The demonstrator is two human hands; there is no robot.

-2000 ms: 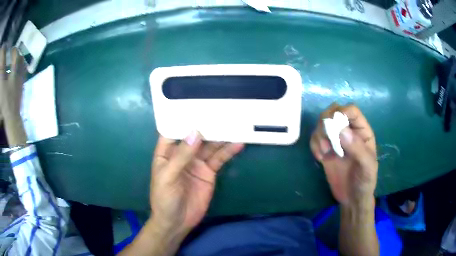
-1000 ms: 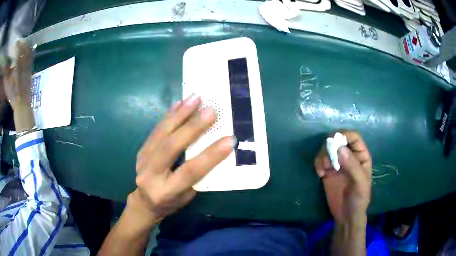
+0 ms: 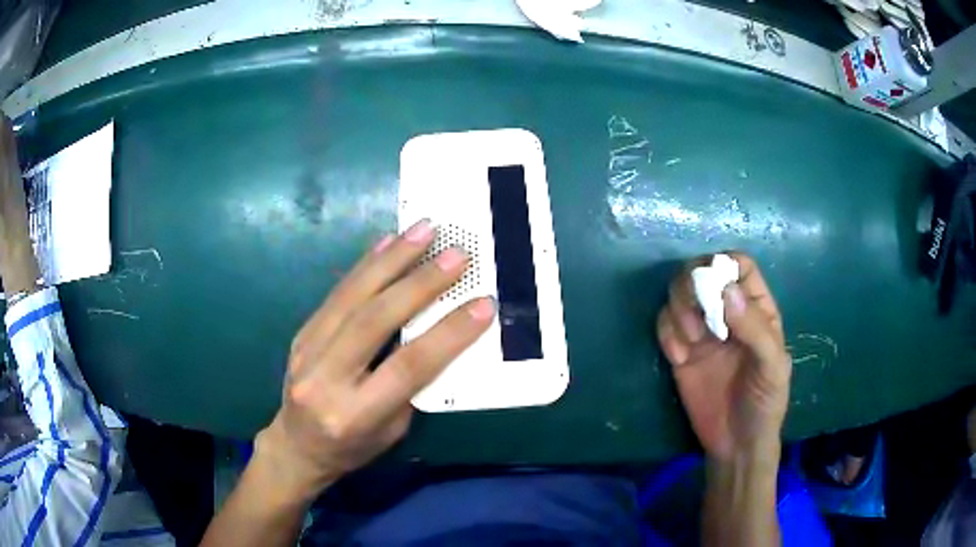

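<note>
A white front cover (image 3: 450, 374) lies on the green bench, its long side running away from me. It shows a long black window (image 3: 516, 256) and a dotted speaker patch beside it. My left hand (image 3: 359, 353) rests on the cover's left part with its fingers spread, the fingertips over the dotted patch; it does not grip the cover. My right hand (image 3: 733, 358) is to the right of the cover, above the bench, and pinches a small crumpled white wipe (image 3: 713, 296) between thumb and fingers.
A pale rail (image 3: 428, 13) runs along the back, with a crumpled white piece (image 3: 559, 15) on it. A white container (image 3: 883, 69) with red and blue label stands far right. A black item (image 3: 944, 235) lies at the right edge. A neighbour's striped sleeve (image 3: 54, 417) and white sheet (image 3: 80, 208) are left.
The cover was turned from lying crosswise with its glossy window up to lengthwise with the dotted patch showing. My left hand moved from its lower edge onto it. My right hand keeps the wipe.
</note>
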